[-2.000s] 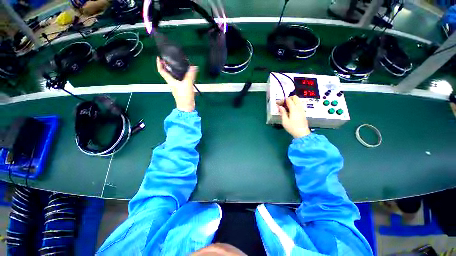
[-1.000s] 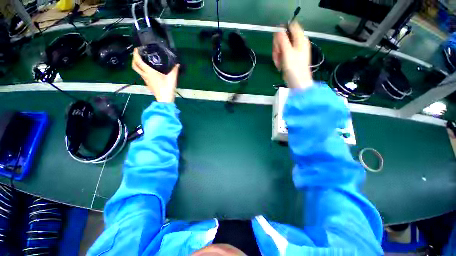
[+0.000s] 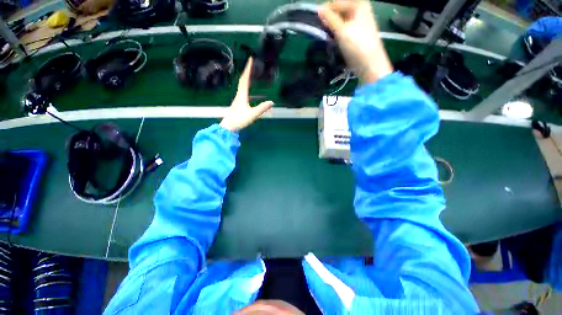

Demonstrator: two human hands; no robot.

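Observation:
A headset [image 3: 297, 26] hangs over the conveyor at top centre, its pale headband up and its dark ear cups blurred below. My right hand [image 3: 354, 31] is closed on the right side of its headband. My left hand [image 3: 245, 104] is just below and left of the headset, fingers spread, holding nothing. The white tester [image 3: 334, 130] stands on the bench, its right part hidden behind my right sleeve. Another headset [image 3: 105, 166] lies on the bench at left, its connector [image 3: 154, 163] beside it.
The green conveyor behind the pale rail [image 3: 179, 113] carries several headsets, one [image 3: 204, 64] left of my hands. A blue tray [image 3: 32, 191] is at the far left. A tape roll [image 3: 445, 170] lies right of my right sleeve, partly hidden. A person's blue sleeve shows at top right.
The headset's glow is gone. My left hand has let go of its ear cup and opened. My right hand left the tester, lifted a cable end, and now grips the headband, with the headset further right.

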